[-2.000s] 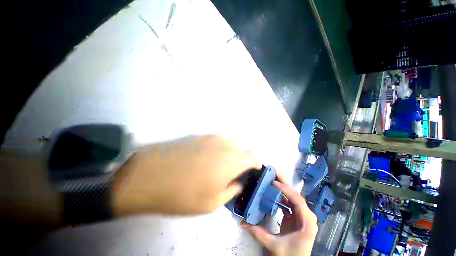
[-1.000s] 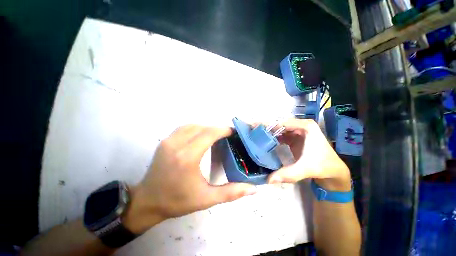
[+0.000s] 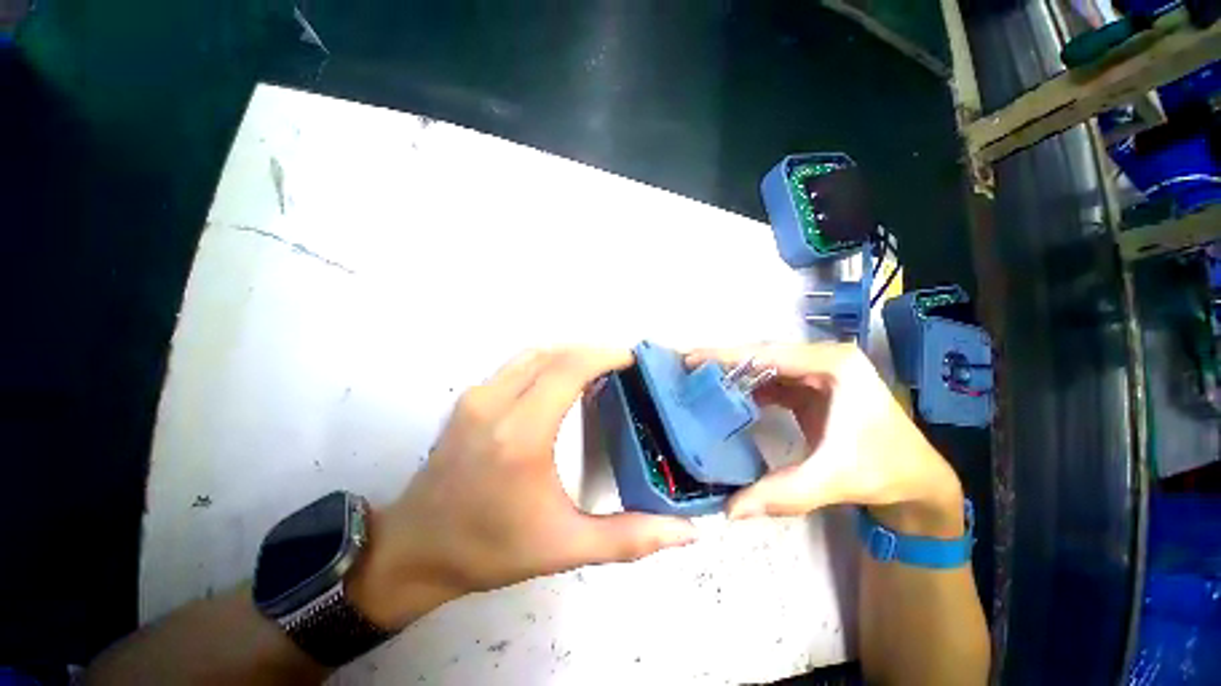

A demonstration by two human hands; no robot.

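A blue housing point(image 3: 643, 497) lies between my hands over the white work sheet, its open side up, with green board edge and a red wire showing. The back cover with plug point(image 3: 702, 422) sits tilted over it, a gap open along the near left side, metal pins pointing up and right. My left hand point(image 3: 502, 462), with a watch on the wrist, grips the housing from the left, thumb at its lower edge. My right hand point(image 3: 857, 436), with a blue wrist strap, holds cover and housing from the right. Some fingertips are hidden behind the unit.
An open unit point(image 3: 793, 221) with green board and black block stands at the white sheet's point(image 3: 388, 288) far right edge. A plug cover point(image 3: 844, 306) lies beside it. Another open unit point(image 3: 948, 369) lies farther right. The conveyor point(image 3: 1058, 402) and its cream frame point(image 3: 1071, 105) run along the right.
Both hands have come together around the unit, and the cover now leans over the housing's open side. The view has shifted, so the sheet and waiting units appear elsewhere.
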